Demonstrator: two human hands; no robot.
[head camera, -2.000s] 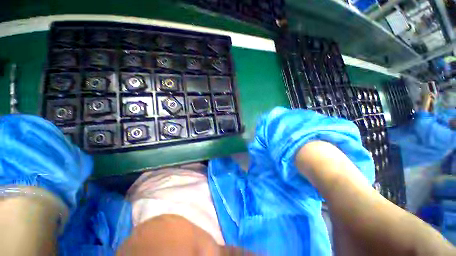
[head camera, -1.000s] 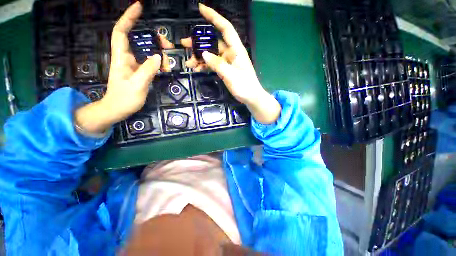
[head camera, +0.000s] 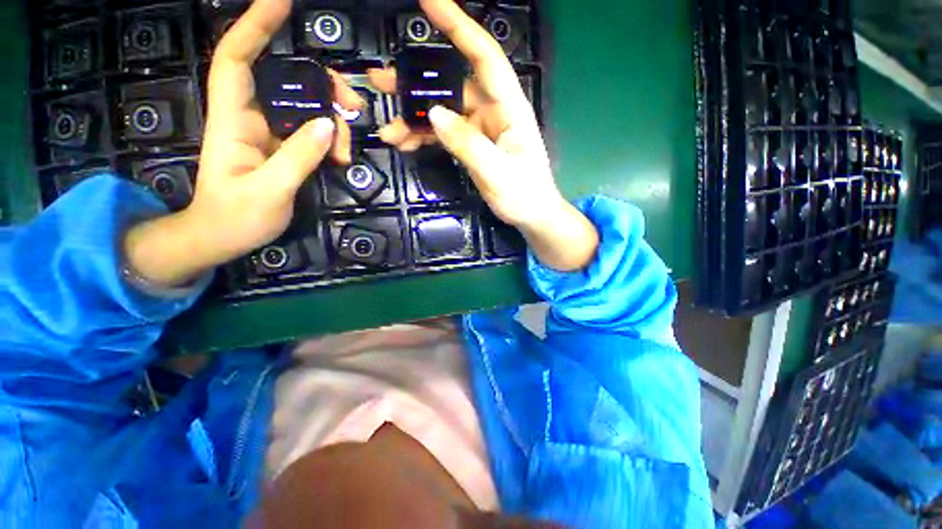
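Note:
My left hand (head camera: 243, 165) holds a black smartwatch body (head camera: 293, 95) by its edges, thumb at its lower right corner. My right hand (head camera: 506, 155) holds a second smartwatch body (head camera: 430, 87), thumb on the lower part of its face. Both displays face up, dark with small white text and a little red near the bottom. Both are held above a black blister tray (head camera: 372, 277). Many tray pockets hold watch bodies lying face down with pale rings, such as one watch (head camera: 364, 243). A pocket (head camera: 443, 237) at the lower right shows no ring.
A green mat (head camera: 609, 124) lies under the tray. A thick stack of black blister trays (head camera: 790, 165) stands to the right. Further trays (head camera: 821, 418) lie beyond it at the lower right, by a pale metal frame (head camera: 761, 382). Blue-clothed shapes at the far right are blurred.
Two seconds ago the hands were out of view. Since one second ago, both still hold the watches, the display text has changed with red added, and the view has moved closer.

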